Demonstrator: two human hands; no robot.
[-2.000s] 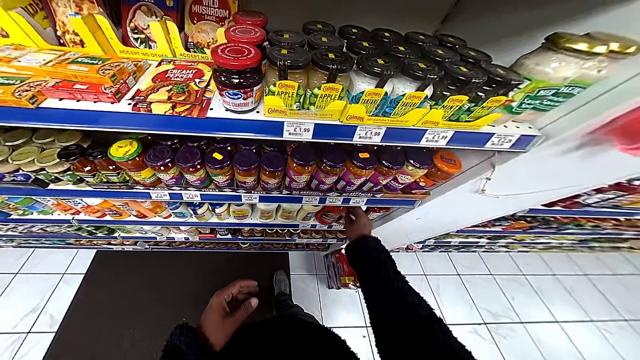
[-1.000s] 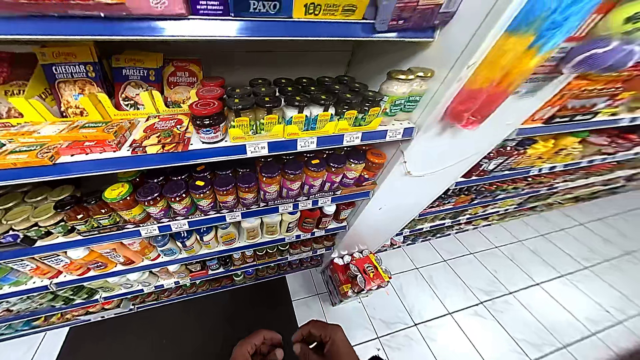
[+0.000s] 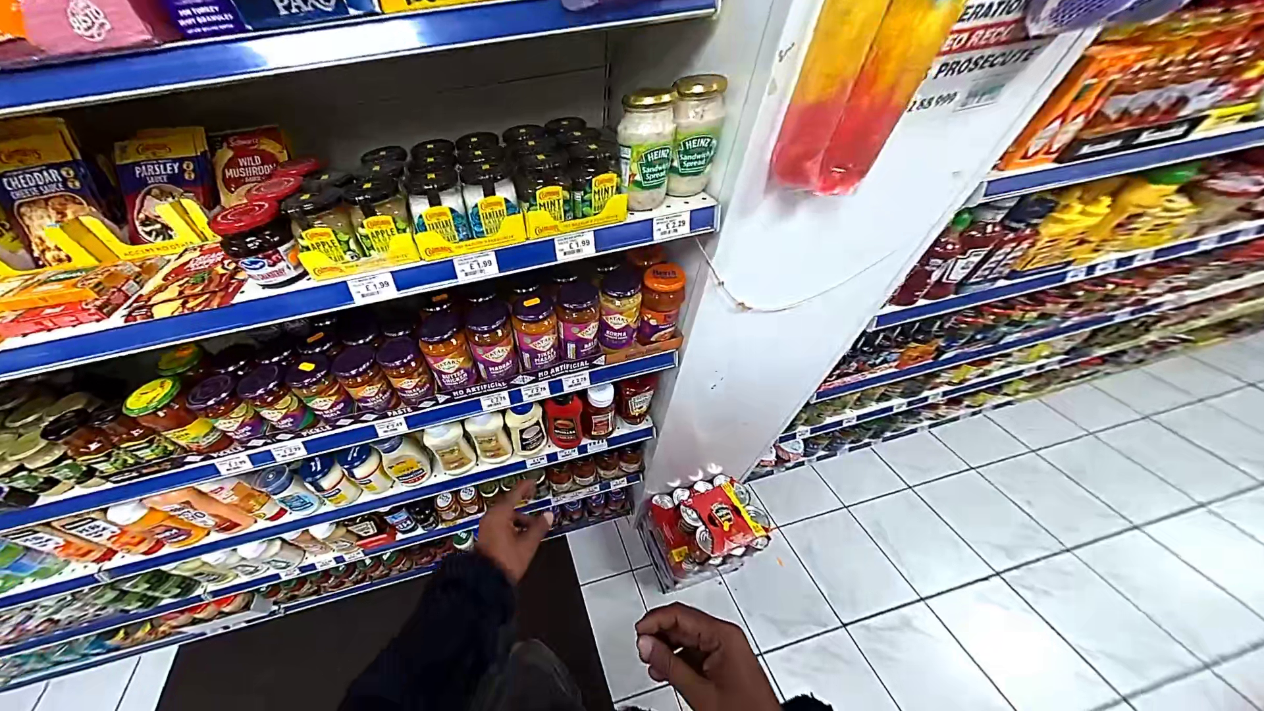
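My left hand [image 3: 512, 533] reaches forward in front of the lower shelves, fingers apart, holding nothing; whether it touches a jar there cannot be told. Small jars [image 3: 560, 478] stand on the shelf just beyond it. My right hand [image 3: 696, 657] is at the bottom centre, its fingers curled and the thumb near them, with nothing seen in it. Above the left hand stand white squeeze bottles [image 3: 488, 437] and a red bottle [image 3: 564, 421]. Higher up is a row of sauce jars with purple lids [image 3: 492, 341]. Shrink-wrapped cans [image 3: 709, 523] stand on the floor beyond my right hand.
A white pillar [image 3: 780, 296] closes the shelf unit on the right, with a loose wire on it. Glass jars of sandwich spread [image 3: 647, 148] stand at the upper shelf's end. Another stocked shelf unit [image 3: 1076, 267] is farther right, over white floor tiles [image 3: 948, 583]. A dark mat [image 3: 286, 642] lies below.
My hands were close together at the bottom edge a second ago; now they are apart, the left one extended toward the lower shelves. Earlier, the right arm reached to a lower shelf.
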